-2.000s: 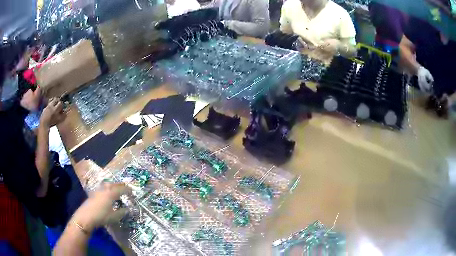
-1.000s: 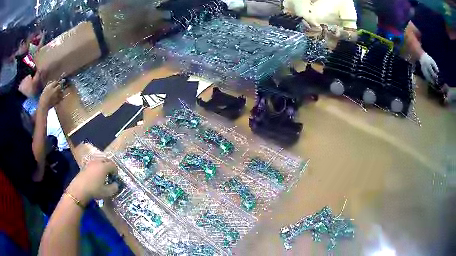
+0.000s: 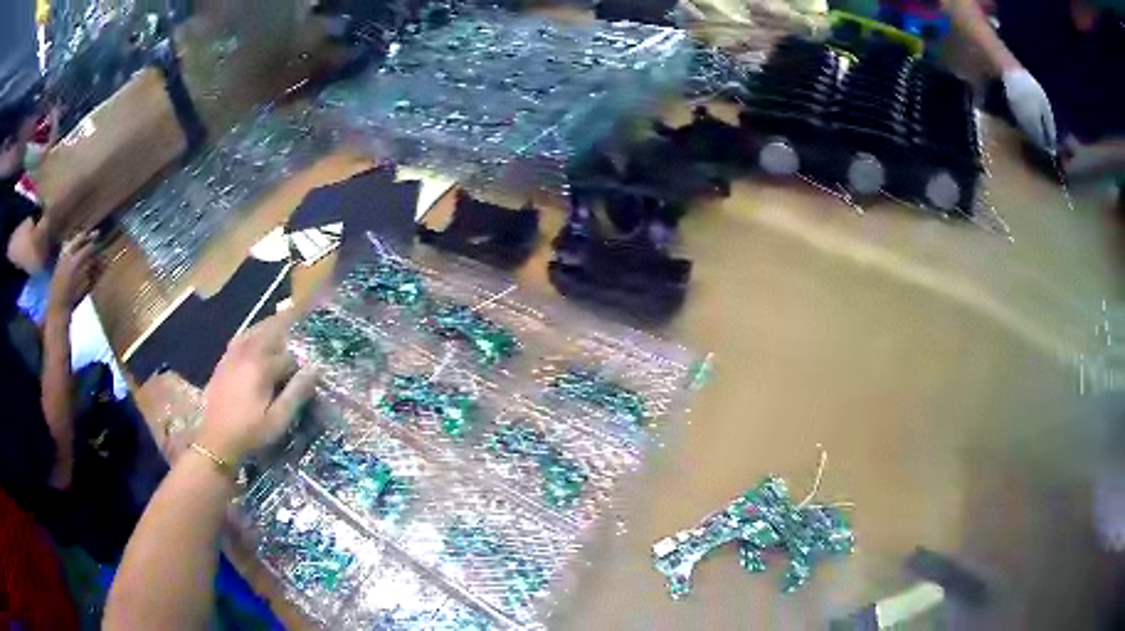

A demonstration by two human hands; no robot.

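Observation:
My left hand, with a thin gold bracelet, is over the left part of a clear blister tray. Its fingers are curled downward with a dark patch under them; I cannot tell if it holds anything. Green circuit boards sit in several tray pockets. Loose green boards, apparently overlapping, lie right of the tray, with a thin pale wire sticking up. A blurred black strip and a pale strip with a dark end lie at the lower right. My right hand is not visible.
Black foam sheets with white edges lie beyond the tray. Black plastic housings stand behind it, near stacked trays. Black units with round faces are at the far right. A cardboard box and other people's hands are at left; a gloved hand is far right.
My left hand has moved up and forward along the tray's left side. The view has shifted, bringing the strips at the lower right into the picture.

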